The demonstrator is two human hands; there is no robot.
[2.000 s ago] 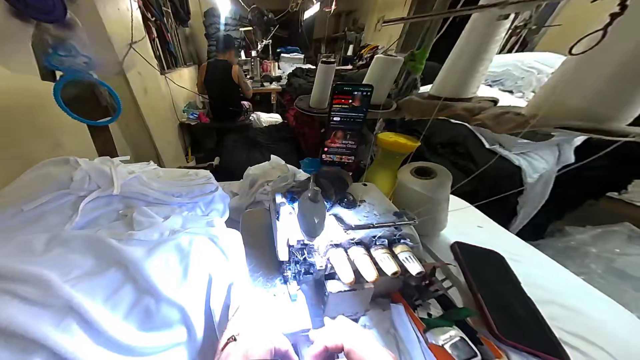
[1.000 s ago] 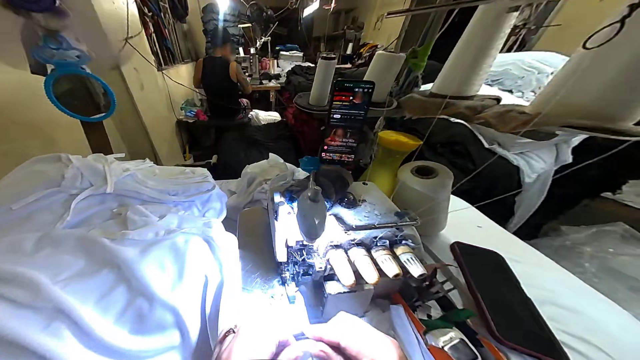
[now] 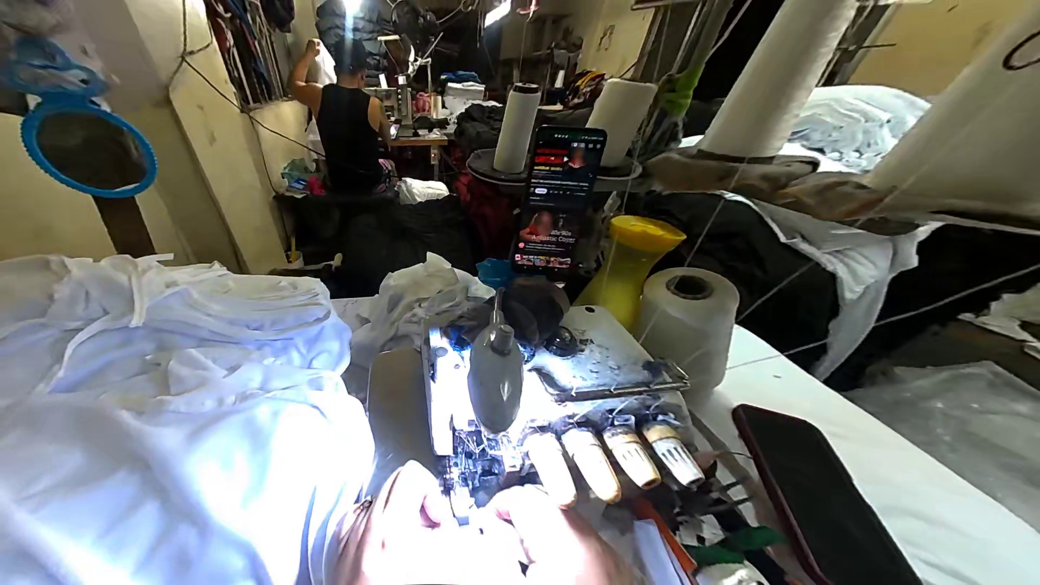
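Observation:
An overlock sewing machine (image 3: 601, 349) stands on the white table, its lamp (image 3: 496, 378) shining on the needle area. Close to the presser foot, my left hand (image 3: 398, 520) has its fingertips down on white fabric (image 3: 467, 552), which glare almost washes out. My right hand (image 3: 552, 532) lies just beside it, fingers bent on the same fabric, below the row of tension dials (image 3: 593, 463). Glare hides the fabric's edge and the exact finger contact. A large heap of white fabric (image 3: 195, 439) lies to the left of the machine.
A dark phone (image 3: 825, 496) lies at the right; another phone (image 3: 561, 199) stands upright behind the machine. Near it are a yellow container (image 3: 630, 268) and a thread cone (image 3: 691, 325). Larger cones (image 3: 780, 81) rise at the upper right. A person (image 3: 345, 122) sits at the back.
My hands have come further into view, up to the presser foot area. In the background, the other person has raised an arm with white cloth.

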